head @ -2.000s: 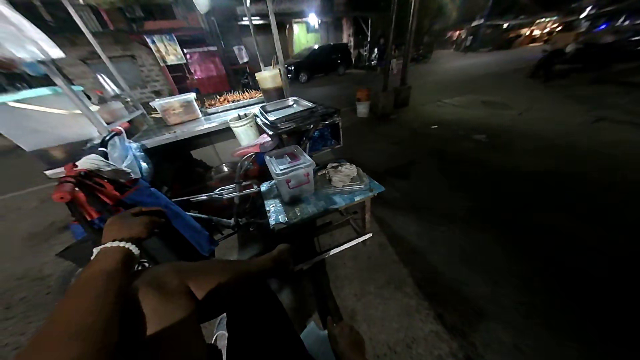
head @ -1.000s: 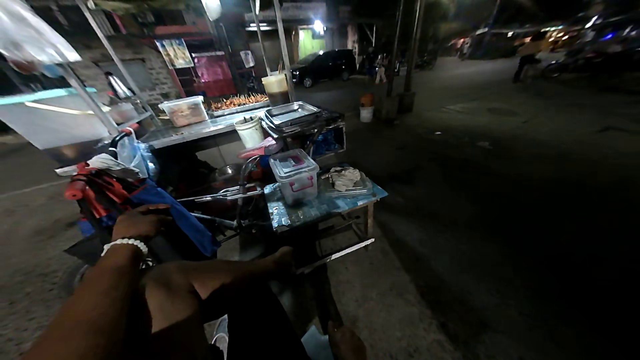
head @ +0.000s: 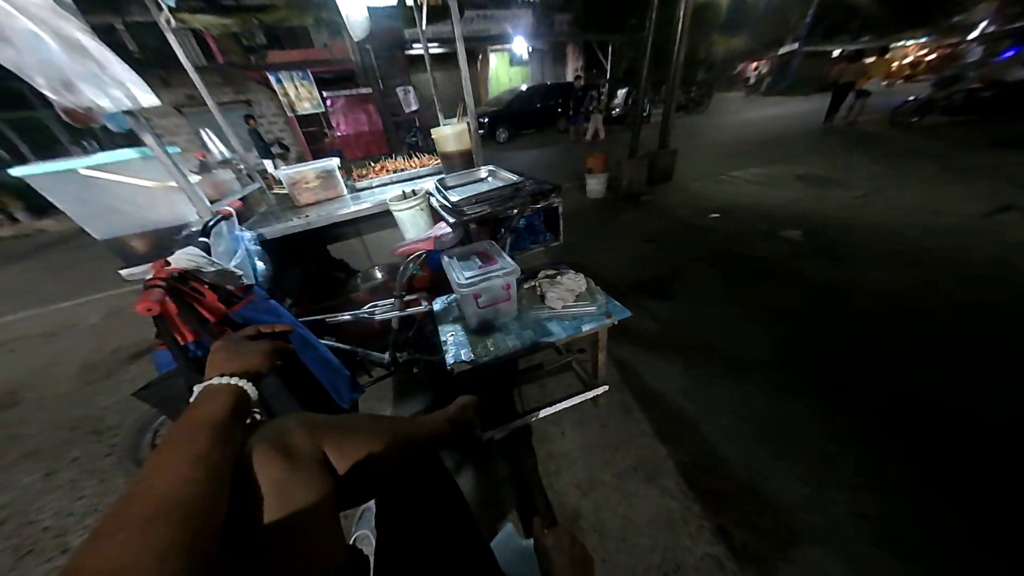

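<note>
My left hand (head: 248,352), below a white beaded bracelet (head: 224,387), rests palm down against a blue and black fabric item (head: 300,352) beside red padded parts (head: 192,292). Whether its fingers grip anything is unclear. At the bottom edge, my right hand (head: 562,548) is dark and partly out of frame, close to a pale blue flat object (head: 516,552); its fingers are hidden. Ahead, a small covered table (head: 512,344) bears a clear lidded plastic box (head: 482,284) with a pink handle and a crumpled cloth (head: 558,288) on a flat clear container.
Behind the small table is a food cart counter (head: 320,214) with skewered food (head: 396,166), a plastic tub (head: 312,182), a pail (head: 410,214) and metal trays (head: 478,184). My bent leg (head: 360,444) lies before the table. A dark car (head: 528,110) and people (head: 848,84) are farther off.
Both my hands stay in nearly the same places. Farther off on the road at the right, the people's positions have changed.
</note>
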